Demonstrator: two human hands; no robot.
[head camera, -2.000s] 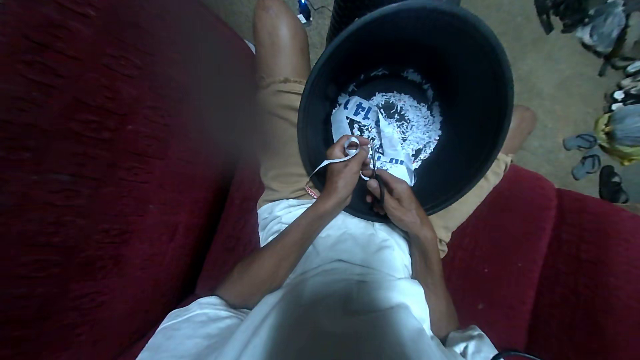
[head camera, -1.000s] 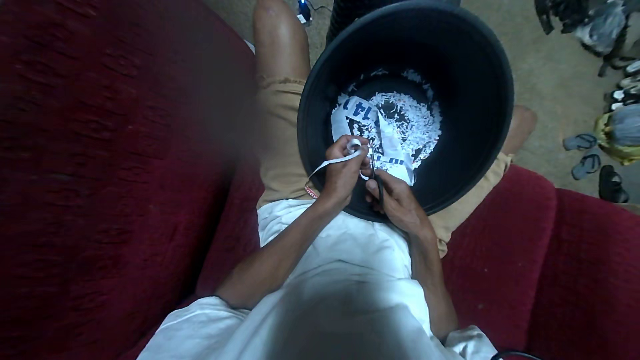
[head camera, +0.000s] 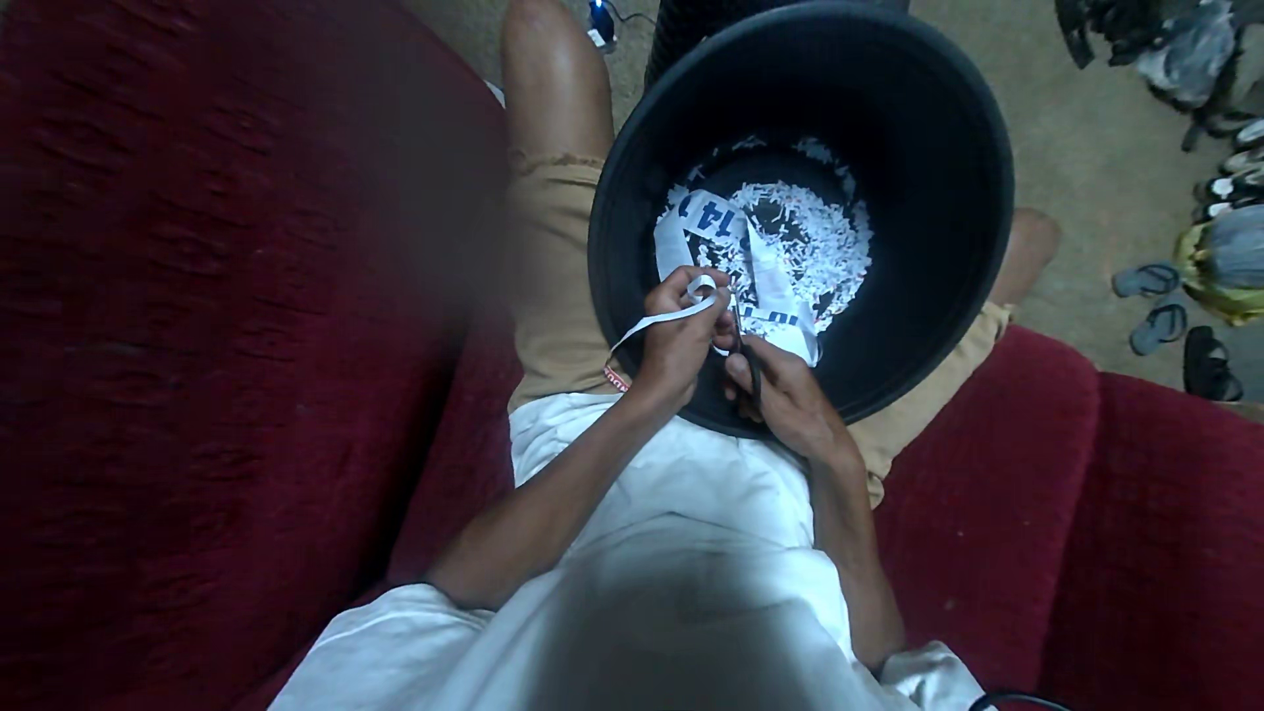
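A black plastic bucket (head camera: 948, 326) stands between my legs, with small white paper scraps (head camera: 825, 232) across its bottom. Larger paper strips (head camera: 775, 272) with blue print lie on the scraps. My left hand (head camera: 683, 331) holds a narrow white paper strip (head camera: 664, 318), which loops over the fingers and trails toward the bucket's near left rim. Around the dark handles of a pair of scissors (head camera: 754, 373) my right hand (head camera: 790, 395) is closed. The blades point up at the left fingertips, and the fingers partly hide them and the paper between them.
I sit on a dark red sofa (head camera: 987, 494), its back rising at the left. On the floor at the right are grey flip-flops (head camera: 1157, 326), a black sandal (head camera: 1210, 363), other shoes and plastic bags (head camera: 1190, 59). A small device with a cable (head camera: 601, 25) lies beyond my left knee.
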